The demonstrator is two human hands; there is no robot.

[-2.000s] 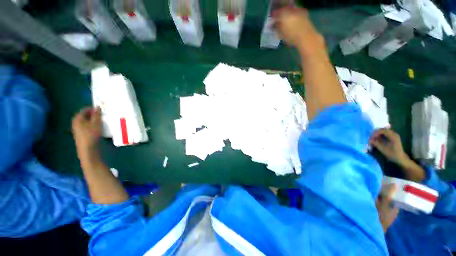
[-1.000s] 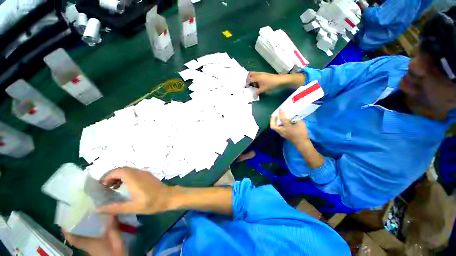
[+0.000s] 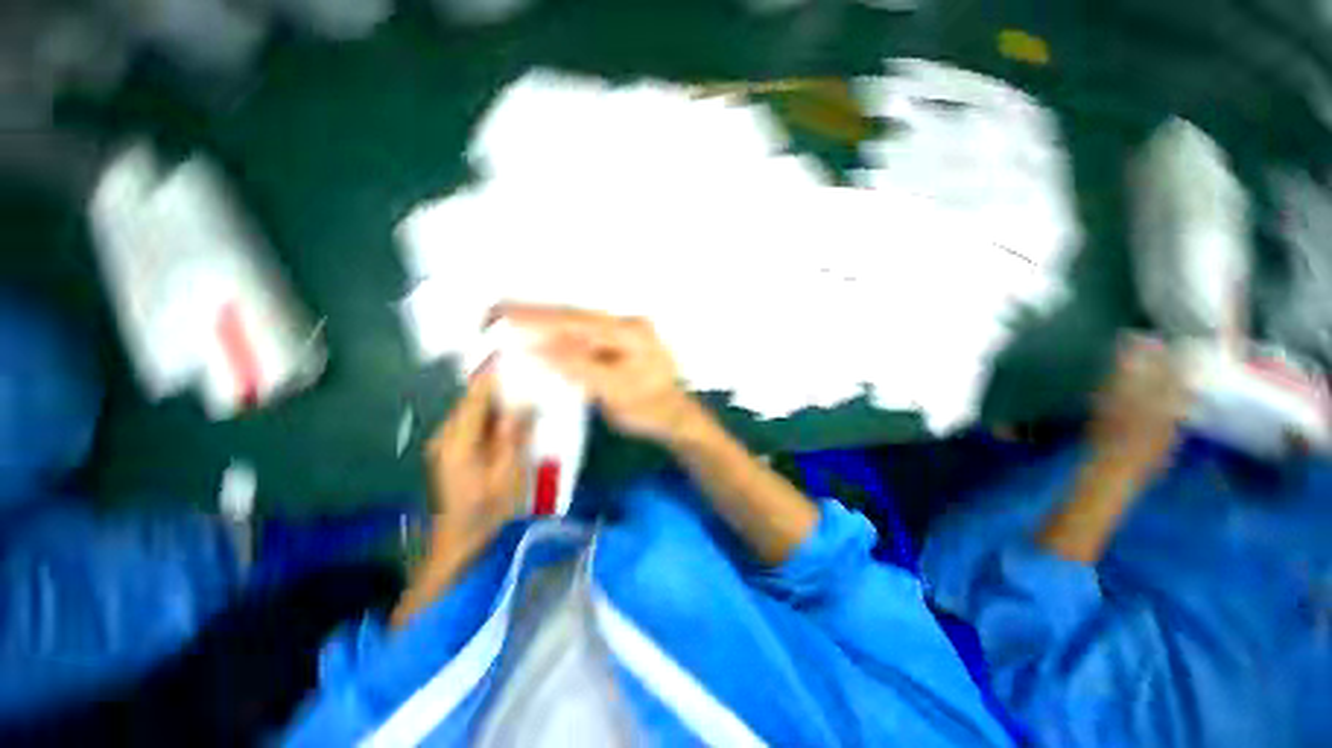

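Note:
The head view is blurred. A slim white carton (image 3: 558,439) with a red band at its near end is held upright or tilted in front of my chest. My left hand (image 3: 479,460) grips its left side. My right hand (image 3: 606,365) is at its far end, its fingers over the top; whether it holds a leaflet there I cannot tell. A wide heap of white leaflets (image 3: 643,219) lies just beyond my hands.
A carton stack (image 3: 190,278) lies at the left. Yellow rubber bands (image 3: 818,110) lie behind the heap. A person in blue (image 3: 1154,585) on the right holds a carton (image 3: 1259,395). Another blue sleeve (image 3: 59,395) is at the left. More cartons (image 3: 1195,227) lie far right.
The view has swung back from the right to face forward. The carton is now close to my chest with its red band toward me, and both hands have stayed on it since one second ago.

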